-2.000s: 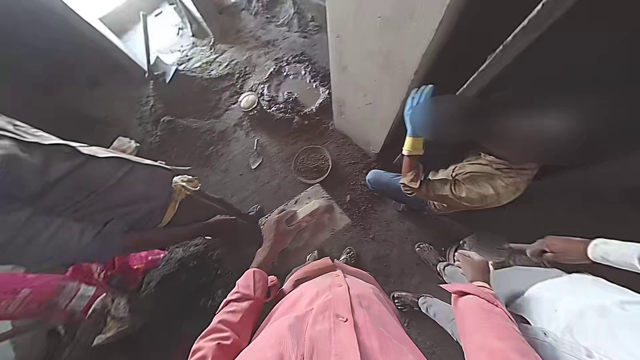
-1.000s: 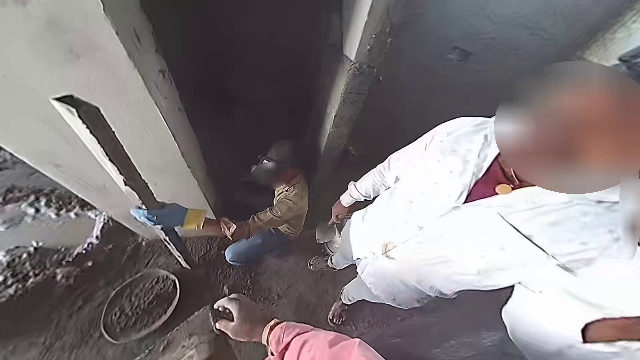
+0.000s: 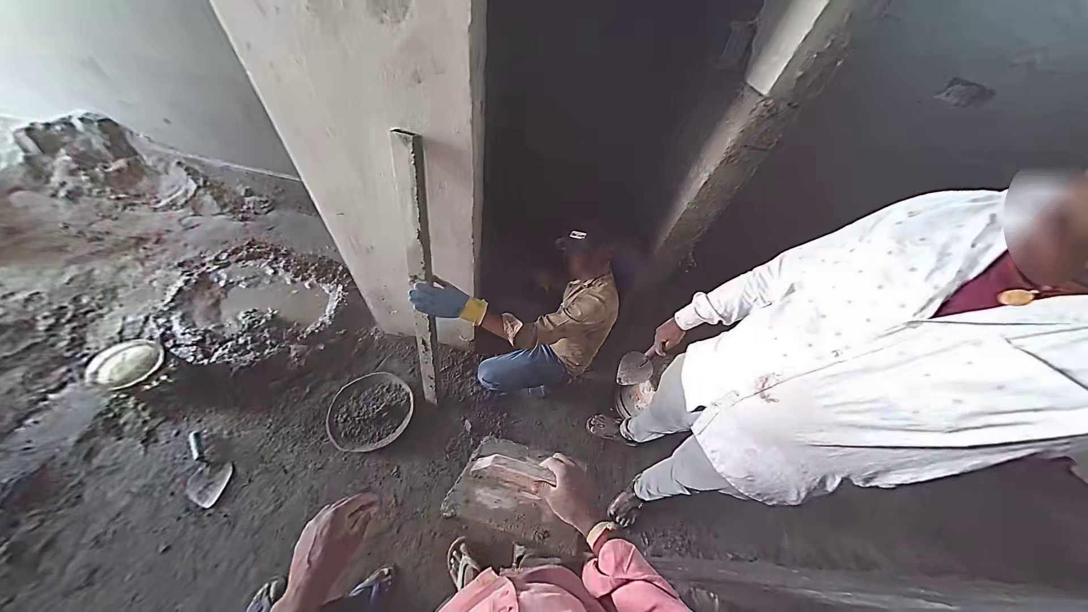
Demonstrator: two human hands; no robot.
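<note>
At the lower centre, my right hand (image 3: 568, 495), with a band at the wrist and a pink sleeve, grips the end of a pale wooden block (image 3: 508, 470). The block lies over a mortar-stained flat board (image 3: 484, 505) on the ground. My left hand (image 3: 333, 531) is at the lower left, fingers loosely bent, with nothing seen in it; its sleeve is not visible. Above and between the hands sits a round pan of dark mortar (image 3: 371, 412). A pointed trowel (image 3: 208, 478) lies on the ground to the left.
A crouching co-worker's blue-gloved hand (image 3: 442, 299) holds a long straightedge (image 3: 418, 246) against the pillar (image 3: 399, 76). A standing person in white (image 3: 816, 357) holds a trowel (image 3: 634, 369) at right. A pale bowl (image 3: 125, 365) stands beside a wet mortar heap (image 3: 280, 299).
The straightedge, tilted a second ago, now stands nearly upright at the pillar. My right hand is now on the wooden block, where my left hand was two seconds ago. The view has swung widely.
</note>
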